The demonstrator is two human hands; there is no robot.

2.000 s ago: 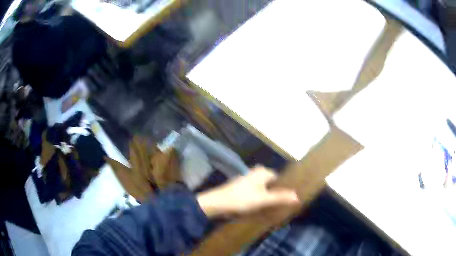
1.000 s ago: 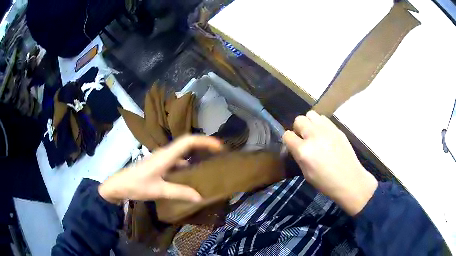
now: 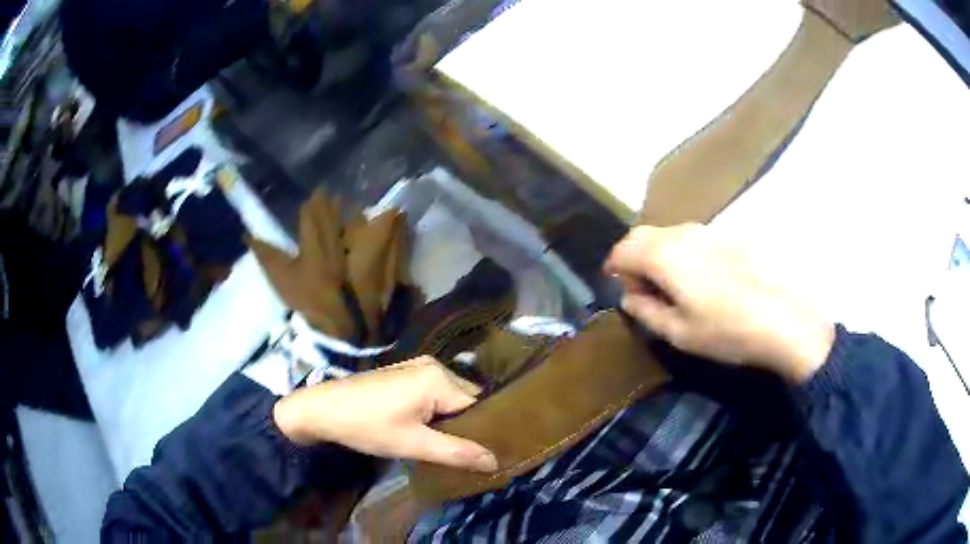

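Observation:
A chain of brown collar pieces [image 3: 734,149] runs from the back right of the white table down over its front edge to my lap. My right hand [image 3: 713,303] grips the chain just over the table edge, fingers closed on it. My left hand [image 3: 394,417] holds a brown piece [image 3: 553,409] over my lap, thumb on top and fingers behind it. Pale topstitching shows along this piece's lower edge. The stretch between the two table-side and lap parts is partly hidden by my right hand.
A pale bin [image 3: 511,239] with cut pieces stands left of the table edge. Brown pieces [image 3: 346,260] fan out beside it. Tied brown and dark bundles [image 3: 160,255] lie on a white surface [image 3: 138,398] at left. Striped cloth [image 3: 638,468] covers my lap. Snips [image 3: 941,340] lie at far right.
My left hand has settled on the brown piece with its thumb on top. My right hand has shifted slightly right and down. The chain on the table shows a different stretch, with a join at top right.

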